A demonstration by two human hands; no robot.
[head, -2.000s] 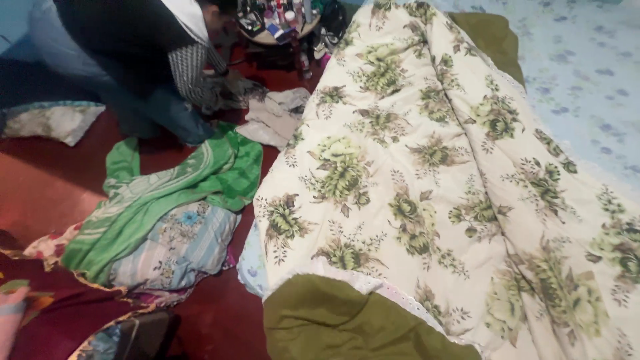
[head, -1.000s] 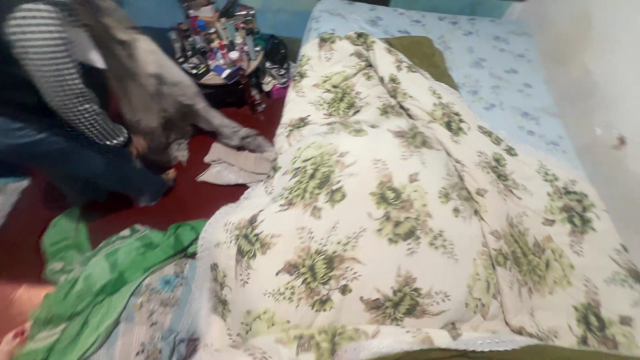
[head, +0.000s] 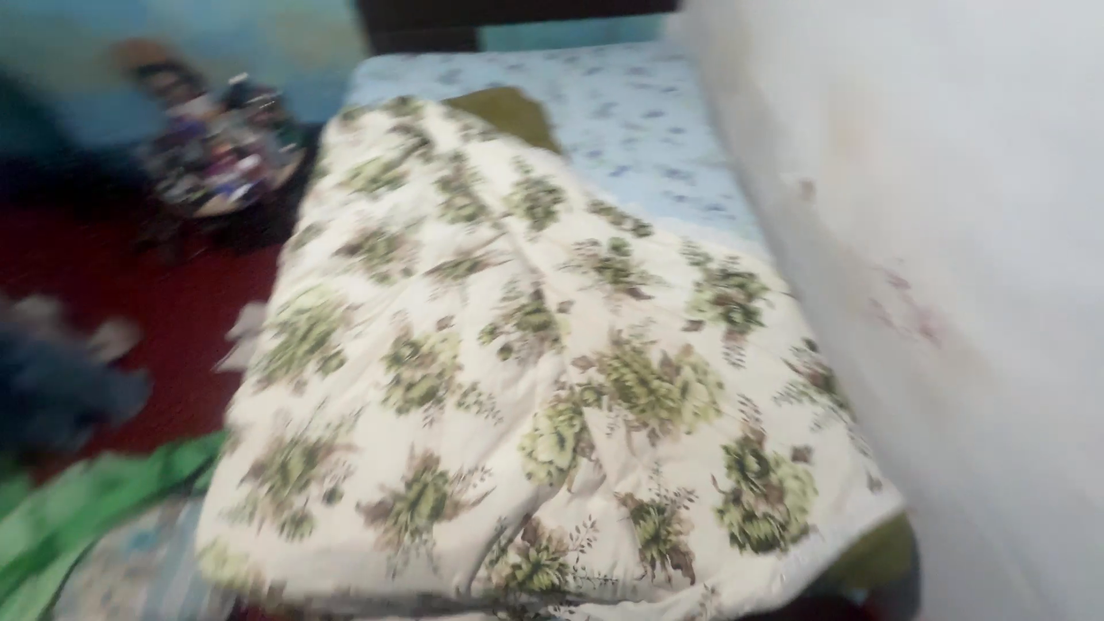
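Note:
Neither my left hand nor my right hand shows in the head view. A cream quilt with green and brown flower clusters [head: 483,345] lies over most of the bed, with soft wrinkles and a long crease. Olive-green cloth [head: 509,116] shows at its upper edge, and more of it at the lower right corner. The light blue floral bedsheet [head: 638,129] is bare at the bed's far end and along the wall side.
A small table crowded with bottles and small items [head: 216,203] stands at the upper left. Green cloth [head: 112,500] and striped fabric [head: 138,561] lie lower left on the red floor [head: 190,345]. A blurred dark blue shape is at the left edge. The white wall [head: 931,259] borders the bed's right side.
The view has swung right, bringing more wall into sight. The quilt's near edge, which slanted over olive cloth two seconds ago, now spreads across the near end of the bed.

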